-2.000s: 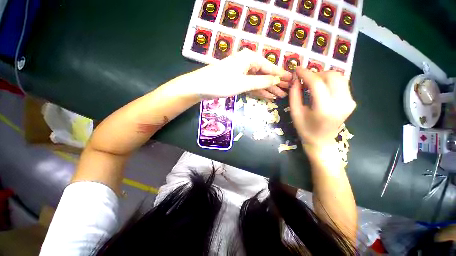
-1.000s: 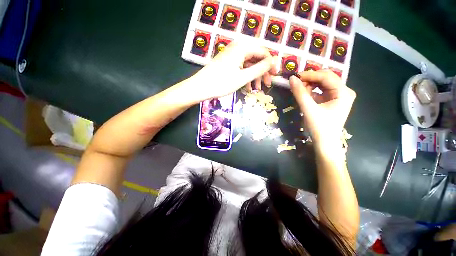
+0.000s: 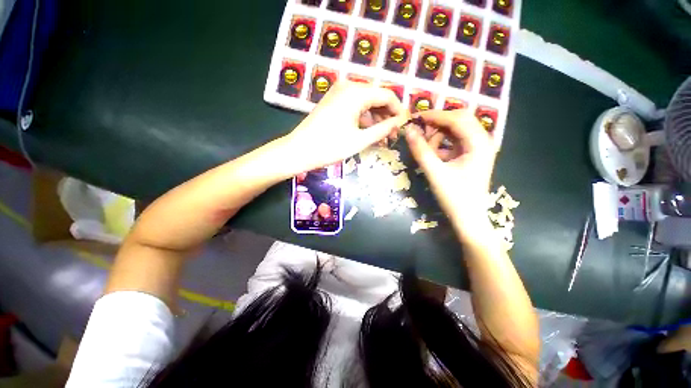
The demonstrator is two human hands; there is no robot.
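Note:
My left hand [image 3: 354,115] and my right hand [image 3: 459,148] meet at their fingertips just over the near edge of the white tray [image 3: 273,89]. Both pinch at a tiny piece [image 3: 409,121] between them, too small and covered to make out. The tray holds rows of red and black modules [image 3: 398,54] with round gold centres. My hands hide part of its nearest row. Pale cream pieces [image 3: 383,182] lie in a loose pile below my hands. More pale bits [image 3: 501,212] lie right of my right forearm.
A lit phone [image 3: 317,201] lies left of the pile. At the right are a round white dish [image 3: 620,146], a fan [image 3: 680,129], a bottle [image 3: 636,204], a white paper [image 3: 605,211], tweezers [image 3: 580,252] and crossed metal tools [image 3: 646,252]. The bench [image 3: 167,98] is dark green.
My hands have come together at the fingertips; they were apart a second ago. The whole view has shifted, so the tray and bench items show further left and lower, and the fan has come into view.

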